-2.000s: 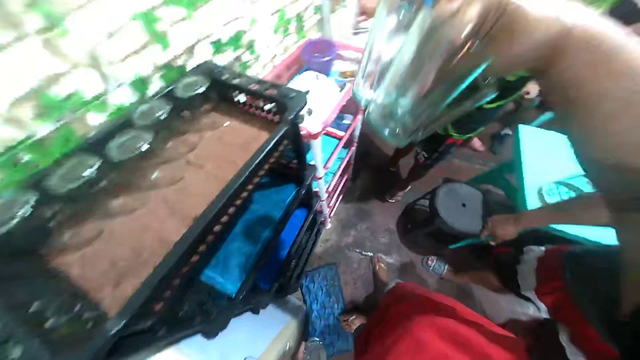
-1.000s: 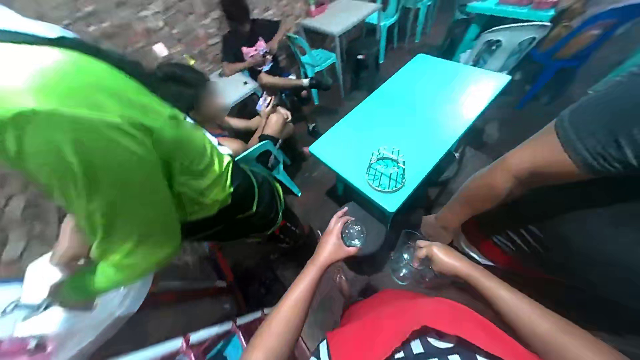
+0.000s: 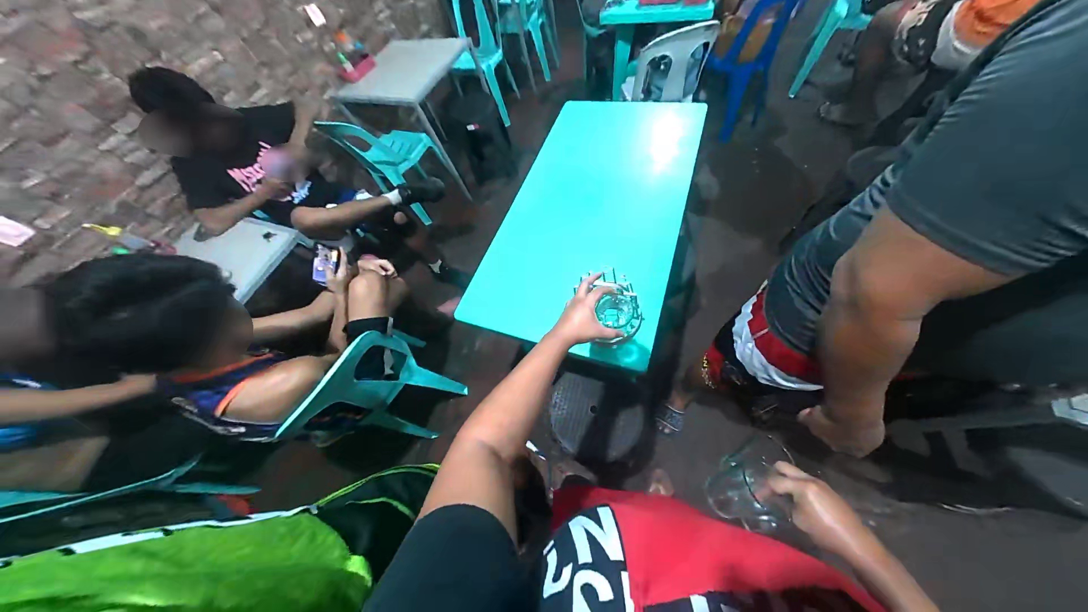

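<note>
My left hand (image 3: pixel 586 316) grips a clear drinking glass (image 3: pixel 615 313) from its left side, over a round wire rack (image 3: pixel 631 293) at the near end of the turquoise table (image 3: pixel 595 200). Whether the glass rests on the rack or hangs just above it, I cannot tell. Low at the right, my right hand (image 3: pixel 795 493) is closed on the handle of a clear glass pitcher (image 3: pixel 744 484), away from the table and near my red shirt. The pitcher is partly blurred, and its contents cannot be made out.
A round dark stool (image 3: pixel 597 416) stands under the table's near end. People sit at the left by a turquoise plastic chair (image 3: pixel 357 382) and a white table (image 3: pixel 246 255). A person in a grey shirt (image 3: pixel 977 170) is close at the right. Someone in bright green (image 3: pixel 187 561) is at the lower left.
My left hand has moved forward with the glass, from before the table's near edge to the wire rack. The view has swung from a black shelf rack to the table.
</note>
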